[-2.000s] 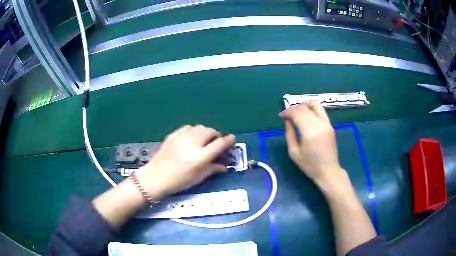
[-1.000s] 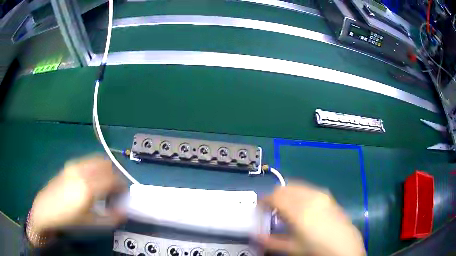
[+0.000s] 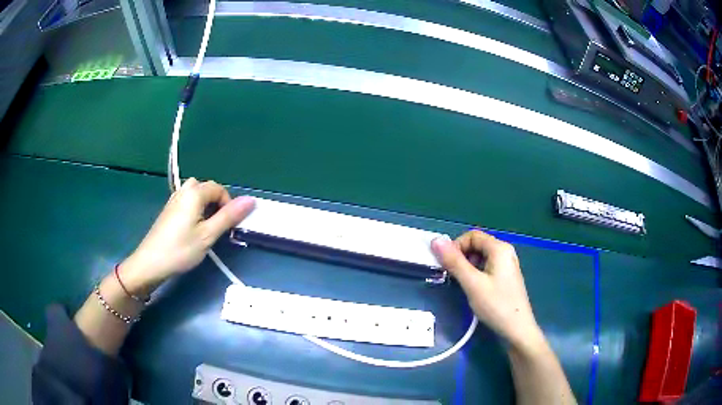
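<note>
A smooth white strip (image 3: 340, 231) lies over the holding fixture, hiding the round cups. My left hand (image 3: 194, 225) holds its left end between thumb and fingers. My right hand (image 3: 487, 277) has its thumb on the strip's right end, fingers behind it. Small fixture brackets show under both ends. Below, a perforated flat plate (image 3: 328, 317) lies on the mat. Nearest me, a grey six-hole bar (image 3: 277, 393) with dark-centred round cups is partly cut off by the bottom edge.
A white hose (image 3: 412, 363) loops around the fixture and runs up at left. A ribbed bar (image 3: 600, 212) lies at right, above blue marking tape (image 3: 597, 316). A red bin (image 3: 667, 352) is far right. Pointed metal tips show at the right edge. A control unit (image 3: 625, 75) is upper right.
Both hands have moved up with the white strip and laid it over the fixture, whose cups were visible a second ago. The perforated plate below is uncovered. The view has shifted.
</note>
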